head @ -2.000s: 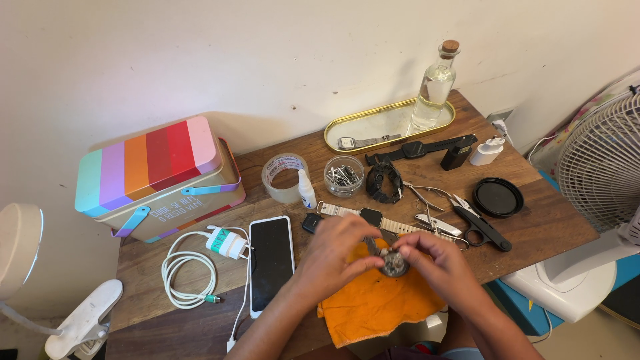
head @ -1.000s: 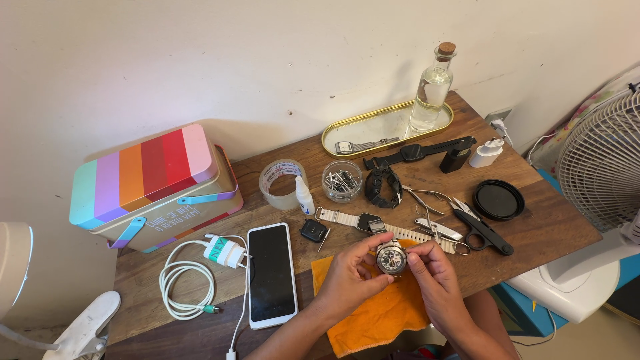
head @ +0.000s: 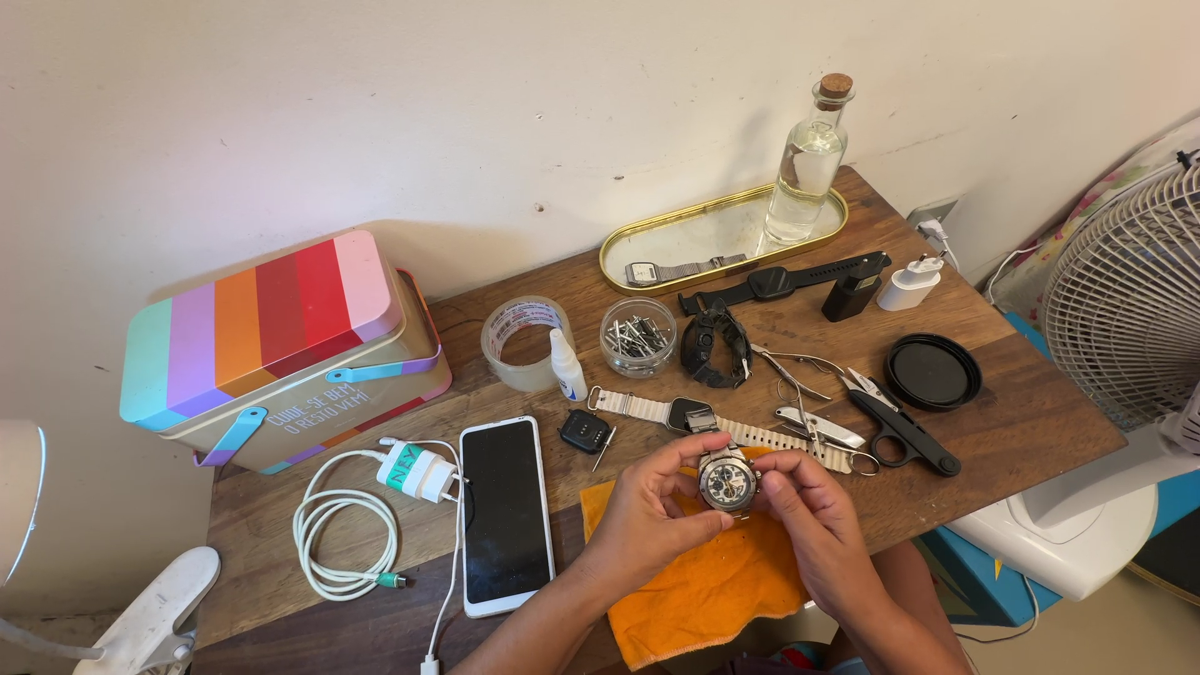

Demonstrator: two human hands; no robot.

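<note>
A metal wristwatch [head: 728, 483] with a round chronograph dial faces up above an orange cloth [head: 712, 591]. My left hand [head: 656, 506] grips its case from the left, thumb at the lower edge and fingers at the top. At the case's right side, my right hand [head: 811, 511] pinches near the crown with thumb and fingertips. Just behind lies a smartwatch with a pale link band [head: 637, 407], partly hidden by the hands. Left of it are a small black watch body [head: 585, 431] and a thin metal pin [head: 605, 448].
A white phone [head: 506, 516], coiled cable [head: 347, 525] and striped tin box [head: 281, 347] stand left. Behind are tape [head: 527, 342], a dropper bottle [head: 567, 366], a jar of pins [head: 638, 337] and a glass bottle [head: 808, 173]. Scissors [head: 905, 431], nippers [head: 797, 370] and a black lid [head: 933, 371] lie right.
Two seconds ago the watch was tilted and largely covered by my fingers; now its dial faces up. My left hand has moved from above the watch to its left side.
</note>
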